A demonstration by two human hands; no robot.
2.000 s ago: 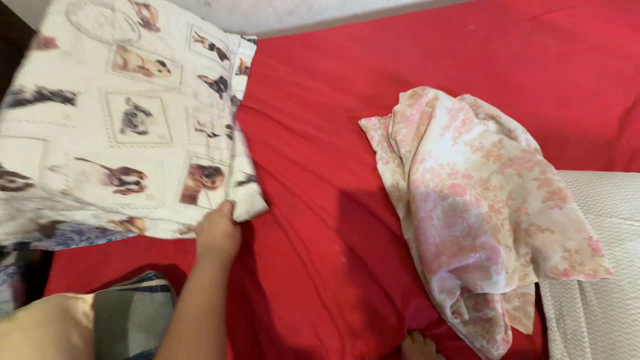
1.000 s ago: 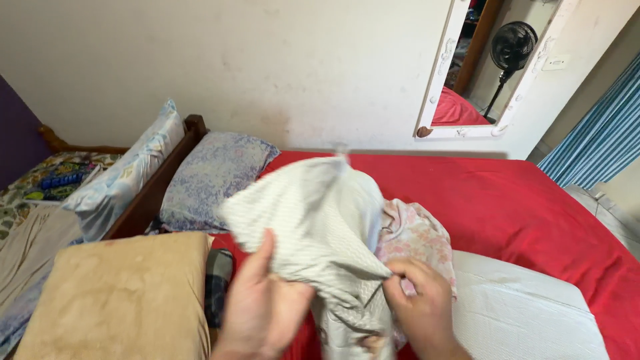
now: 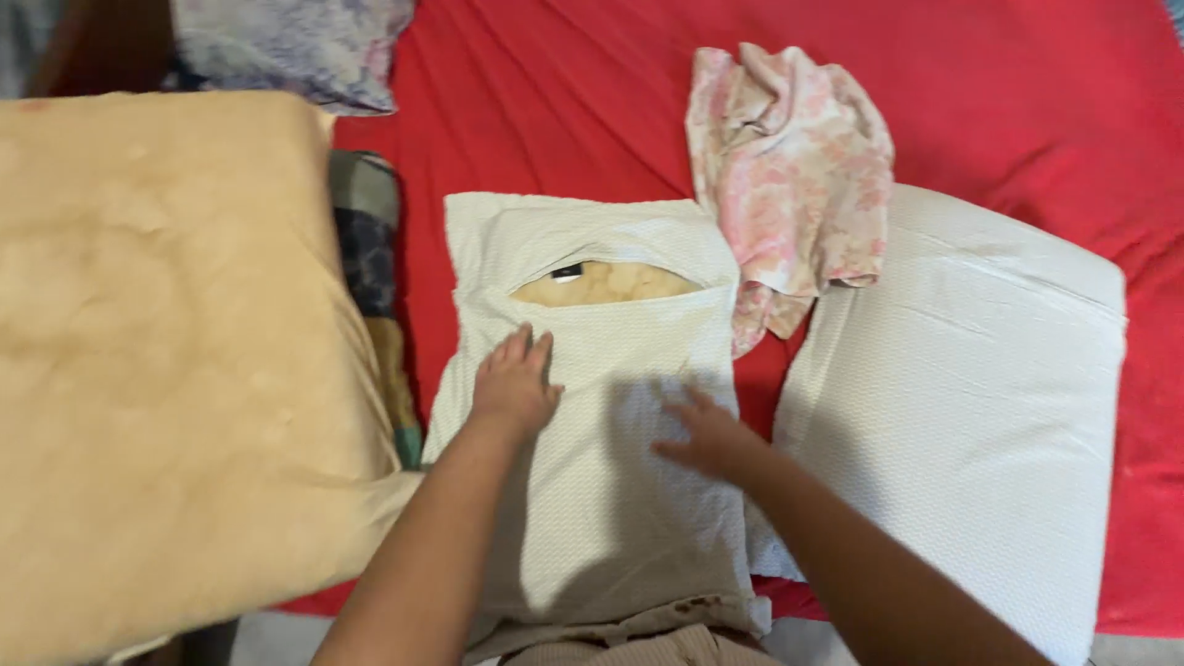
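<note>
A white textured pillowcase [image 3: 638, 342] lies spread flat on the red bed sheet [image 3: 555, 102]. Through a slit near its far end shows stained yellowish fabric [image 3: 615, 282] with a small black and white tag [image 3: 567, 272]. My left hand [image 3: 518, 384] rests on the case below the slit, fingers spread, holding nothing. To its right, my right hand [image 3: 708, 430] is over the case with its fingers apart, slightly blurred; whether it touches the cloth I cannot tell. A crumpled pink floral cloth [image 3: 795, 176] lies beyond the case's right edge.
A large tan cushion [image 3: 166, 370] fills the left side, with a dark patterned cloth [image 3: 365, 240] beside it. At the right lies a white textured pillow [image 3: 962, 407], partly touched by the floral cloth. A bluish floral pillow [image 3: 296, 46] is at the back left.
The whitish textured cloth, bunched between both my hands a second ago, now lies spread on the bed, and my hands have let go of it. The view has tilted down.
</note>
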